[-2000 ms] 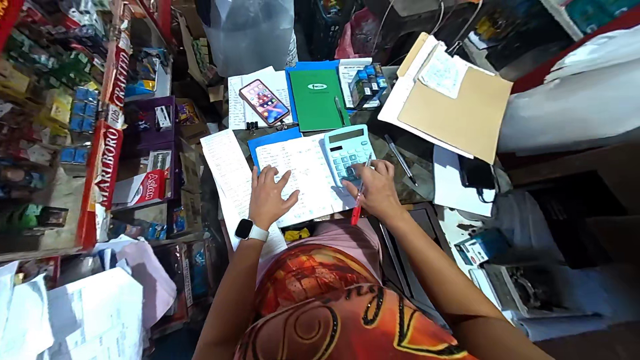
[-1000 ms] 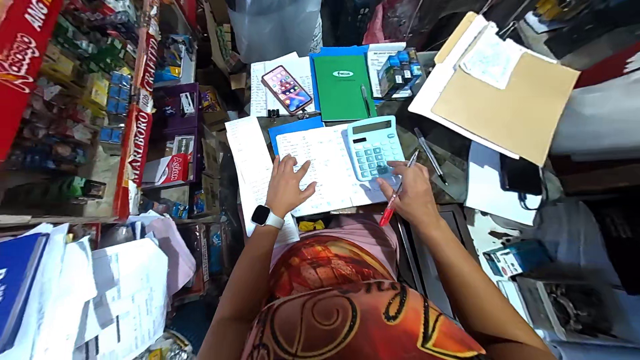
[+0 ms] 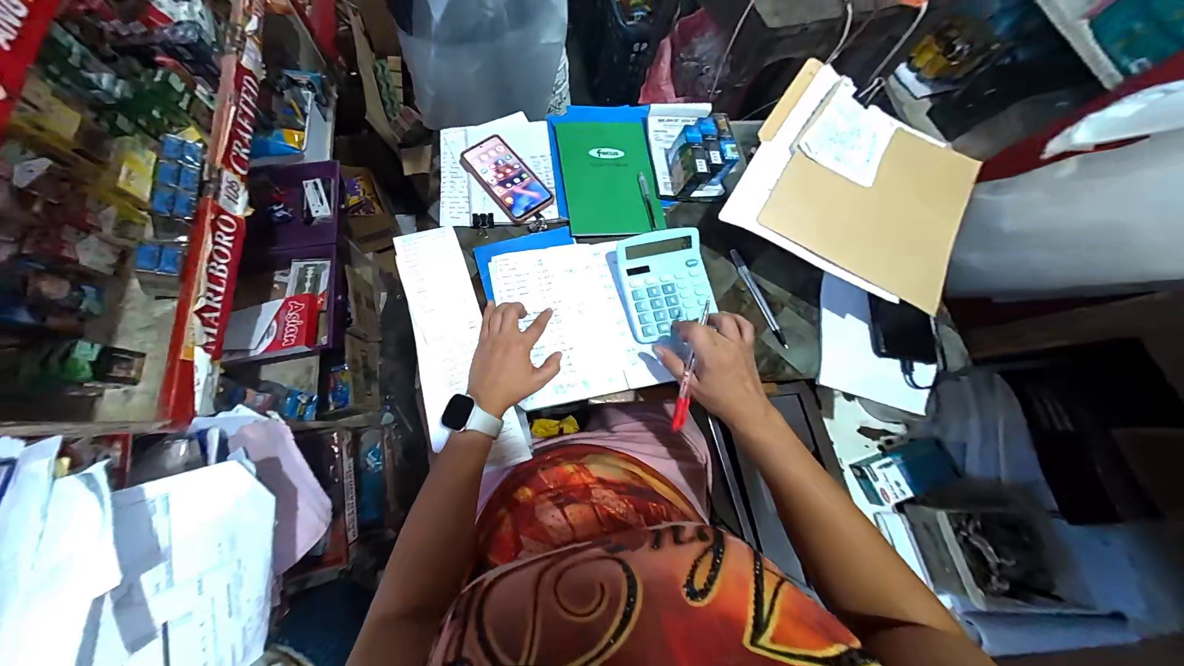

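My left hand (image 3: 513,359), with a smartwatch on its wrist, lies flat with fingers spread on an open notebook (image 3: 578,324) covered in handwriting. My right hand (image 3: 721,361) holds a red pen (image 3: 684,400) between its fingers, its red end pointing toward my body. The fingertips of that hand are at the lower keys of a light blue calculator (image 3: 662,285), which rests on the notebook's right page. A long written sheet (image 3: 430,296) sticks out left of the notebook. Another pen (image 3: 758,298) lies to the right of the calculator.
Behind the notebook lie a smartphone (image 3: 507,178), a green notebook (image 3: 606,176) with a pen on it, and small dark boxes (image 3: 703,155). A brown folder (image 3: 869,208) and a black device (image 3: 902,326) are at the right. Shelves of packets (image 3: 166,180) and loose papers (image 3: 194,555) stand left.
The left hand stays spread on the notebook. The right hand keeps the red pen and remains by the calculator, its fingers shifting slightly over the lower keys. The view shifts a little.
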